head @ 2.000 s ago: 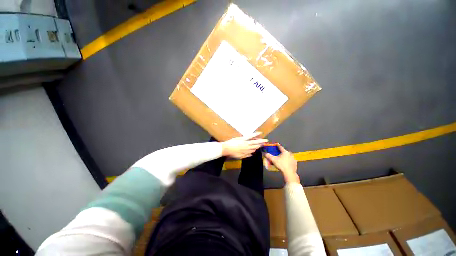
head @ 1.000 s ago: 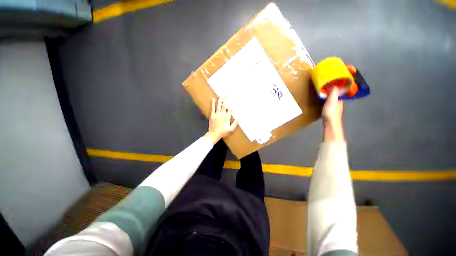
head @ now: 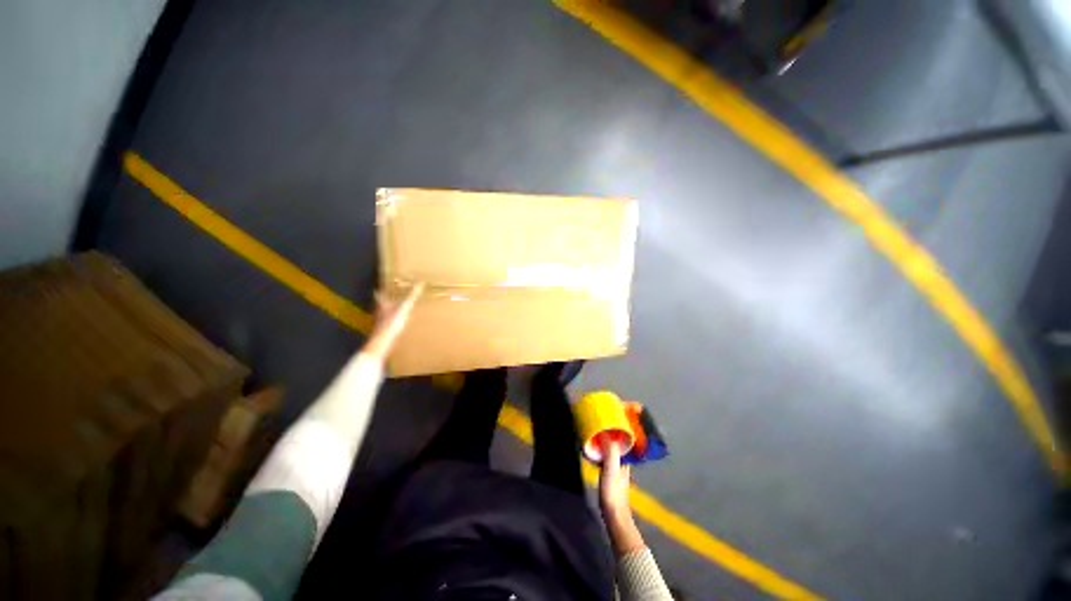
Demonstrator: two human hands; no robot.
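Observation:
A closed brown carton (head: 505, 241) lies on the floor in front of my feet, with a taped seam across its upper face and shiny tape at its edges. No white label shows on this face. My left hand (head: 392, 319) is at the carton's left edge, blurred, with fingers on or against it; whether it grips is unclear. My right hand (head: 614, 472) holds the tape gun (head: 608, 427), with its yellow roll and blue and orange body, below the carton's lower right corner and apart from it.
Stacked brown cartons (head: 106, 387) stand at the lower left. Yellow lines (head: 869, 223) cross the grey floor. A pale wall or panel (head: 71, 106) with a dark base edge is at the upper left. Dark blurred objects are at the top right.
The carton has been turned so a seamed face shows instead of the labelled one. My right hand has drawn the tape gun back towards my body. The view has turned, bringing the stacked cartons to the left.

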